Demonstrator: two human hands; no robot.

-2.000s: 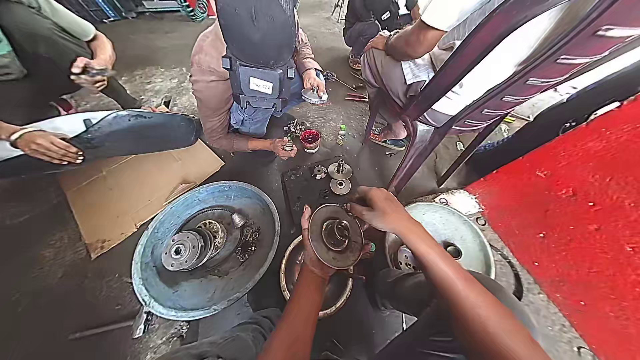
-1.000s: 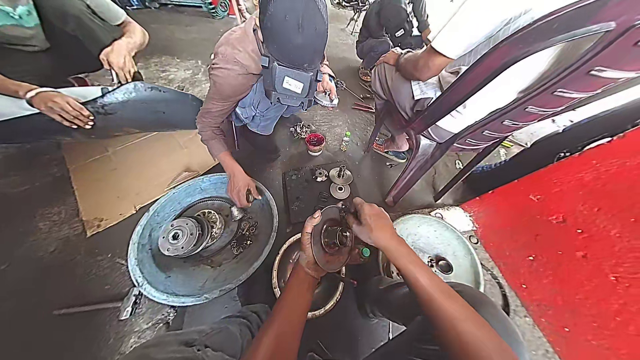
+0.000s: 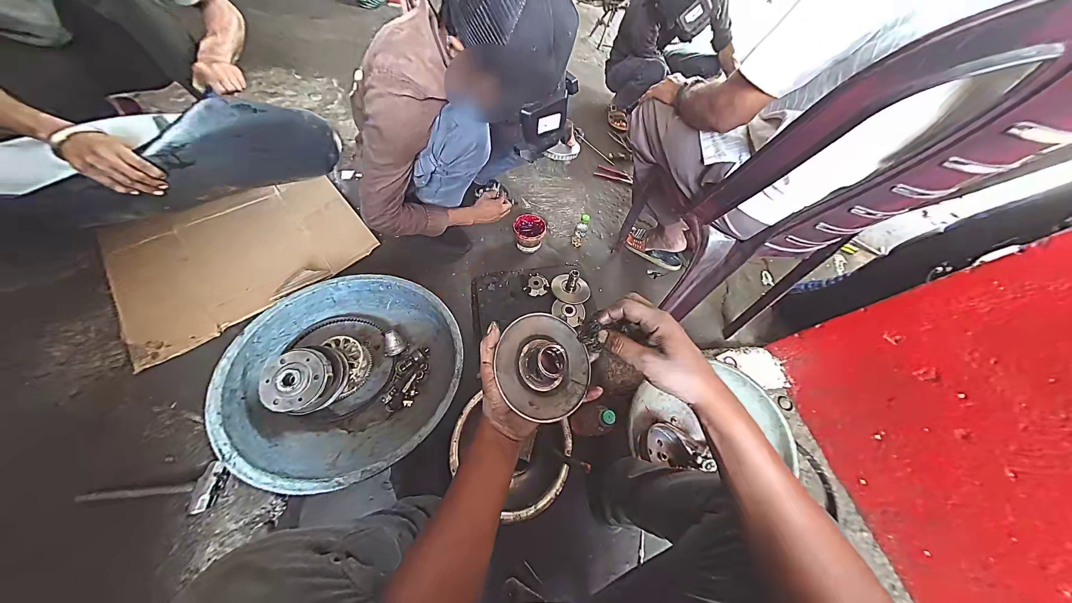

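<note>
My left hand [image 3: 501, 400] grips a round metal pulley disc with a hollow central hub [image 3: 543, 367], its face turned up toward the camera. At the disc's right edge, my right hand [image 3: 649, 339] pinches a small dark, bristly item [image 3: 593, 337], possibly a brush; its kind is not clear. Below the disc sits a round basin with a pale rim [image 3: 563, 494], partly covered by my left forearm. Just beyond the disc, metal discs with a shaft [image 3: 571, 287] and a small toothed plate [image 3: 536, 286] lie on a dark mat [image 3: 494, 293].
A blue basin [image 3: 230, 435] at left holds clutch parts [image 3: 293, 381]; a pale green basin [image 3: 775, 410] stands right. Beyond are a red-filled cup [image 3: 529, 233], a small bottle [image 3: 581, 226] and a crouching person [image 3: 402, 126]. A plastic chair [image 3: 712, 209], red surface [image 3: 955, 394] and hammer [image 3: 205, 488] flank me.
The disc has turned from a tilted pose to face the camera. The crouching person's hand has left the blue basin and now rests near the red-filled cup.
</note>
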